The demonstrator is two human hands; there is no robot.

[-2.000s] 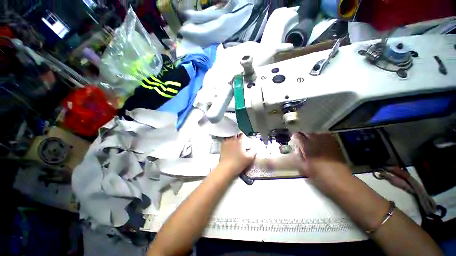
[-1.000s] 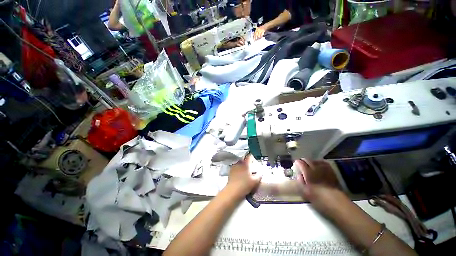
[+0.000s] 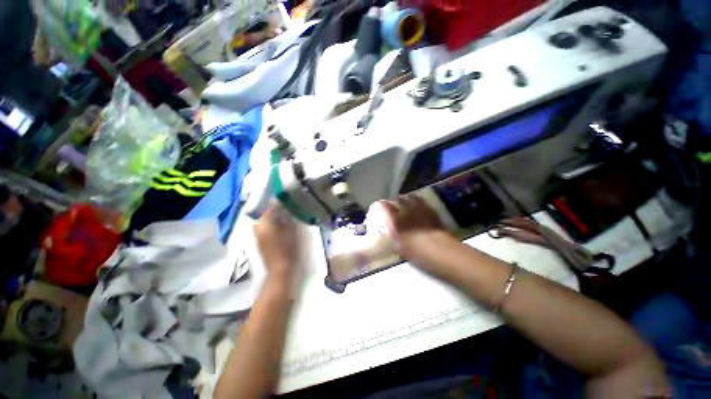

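The white sewing machine (image 3: 468, 101) has its needle end low at the middle of the view, above the metal bed (image 3: 355, 261). My left hand (image 3: 275, 234) is left of the needle end, beside the green cover (image 3: 279, 187); it is blurred and its fingertips are partly hidden. My right hand (image 3: 407, 218) is right of the needle under the machine head, fingers bent, its fingertips washed out by the lamp. I cannot tell whether either hand holds fabric. Pale grey cut fabric pieces (image 3: 148, 304) are heaped to the left.
A dark smartphone (image 3: 470, 200) lies beneath the blue display. Scissors with a wrapped brownish handle (image 3: 546, 240) lie at the bed's right side. Black cloth with yellow stripes (image 3: 183, 183), a clear plastic bag (image 3: 129, 148) and a red bag (image 3: 82, 243) are left. Thread cones (image 3: 401, 27) stand behind.
The view has swung, so the machine appears farther left and tilted. My left hand has moved away from the needle to the left. My right hand remains beside the needle.
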